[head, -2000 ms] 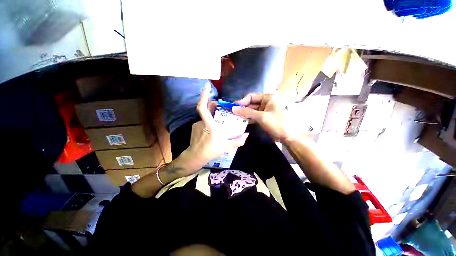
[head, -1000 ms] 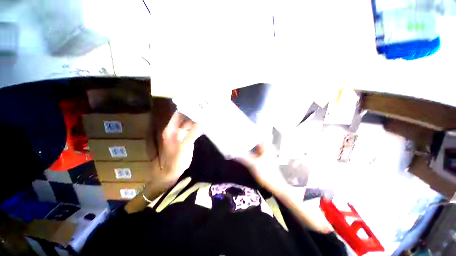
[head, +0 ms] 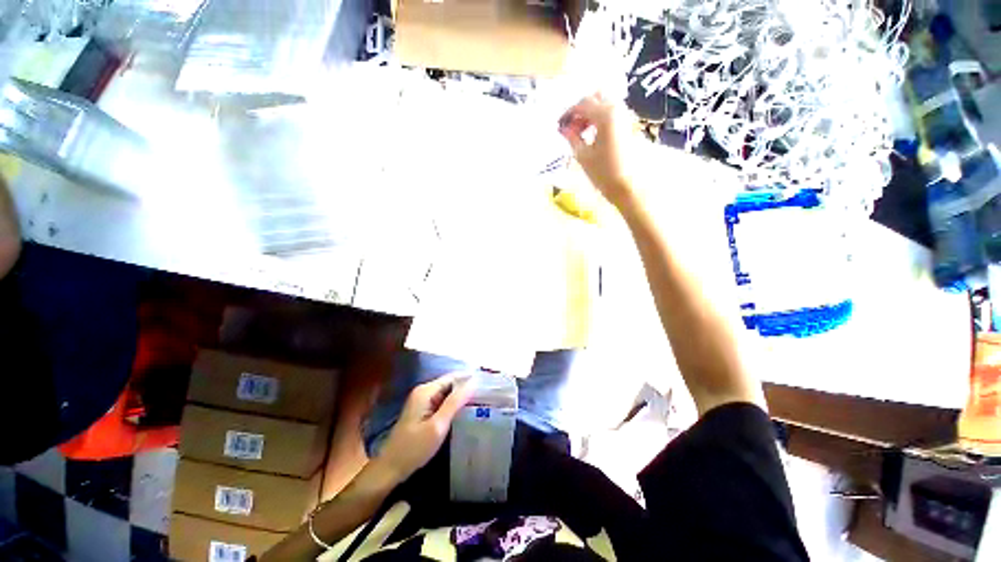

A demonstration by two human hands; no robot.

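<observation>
My left hand is low in the middle and pinches the top end of a flat white retail box that hangs over my lap. My right hand is stretched out over the far part of the white table, thumb and fingers curled near together. Overexposure hides whether it holds something. A large heap of white cables lies beyond it to the right.
A yellow sheet and small yellow object lie below my right hand. Blue-edged boxes are right, clear trays left. A brown carton stands at the back. Labelled cartons are stacked below left.
My view has tilted up towards the table. My right hand has left the retail box and reached far forward. My left hand has the box low over my lap.
</observation>
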